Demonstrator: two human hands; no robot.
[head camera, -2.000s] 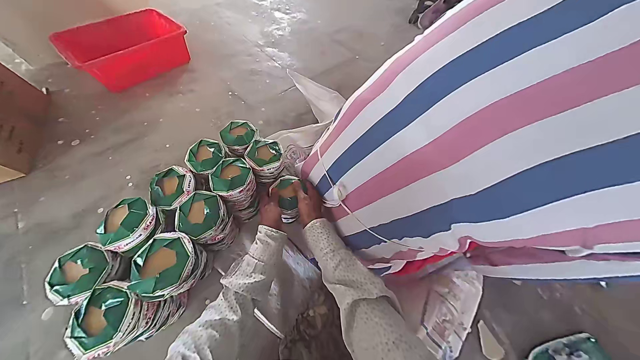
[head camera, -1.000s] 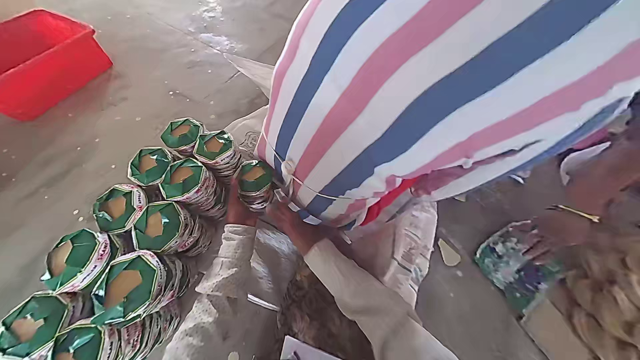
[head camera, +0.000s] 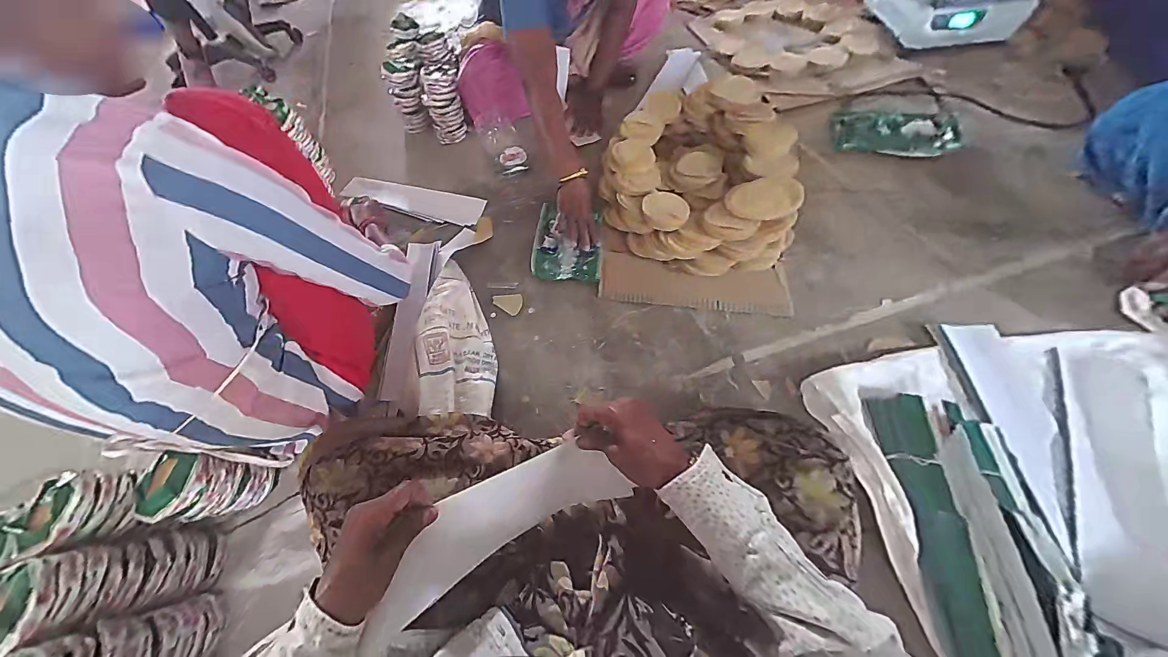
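A long white paper strip (head camera: 511, 511) slants across my lap between my hands. My left hand (head camera: 379, 547) grips its lower part near the left edge of the strip. Its upper right end is pinched in the fingers of my right hand (head camera: 634, 443). Beneath lies the dark patterned cloth (head camera: 803, 493) over my knees. Another piece of white paper (head camera: 488, 634) rests in the lap at the bottom edge. To the right, green and white strips (head camera: 922, 511) lie in bundles on a white sheet (head camera: 849, 392).
Left stands a large striped sack (head camera: 119, 274), with stacks of green-topped rings (head camera: 128, 575) below it. Ahead, a co-worker's hand (head camera: 575, 214) touches a green wet tray (head camera: 566, 255) beside piled tan discs (head camera: 703, 182) on cardboard (head camera: 703, 287).
The view has swung far to the right. Both hands were around a green-topped stack beside the striped sack; they have let it go and now hold a white strip over the lap.
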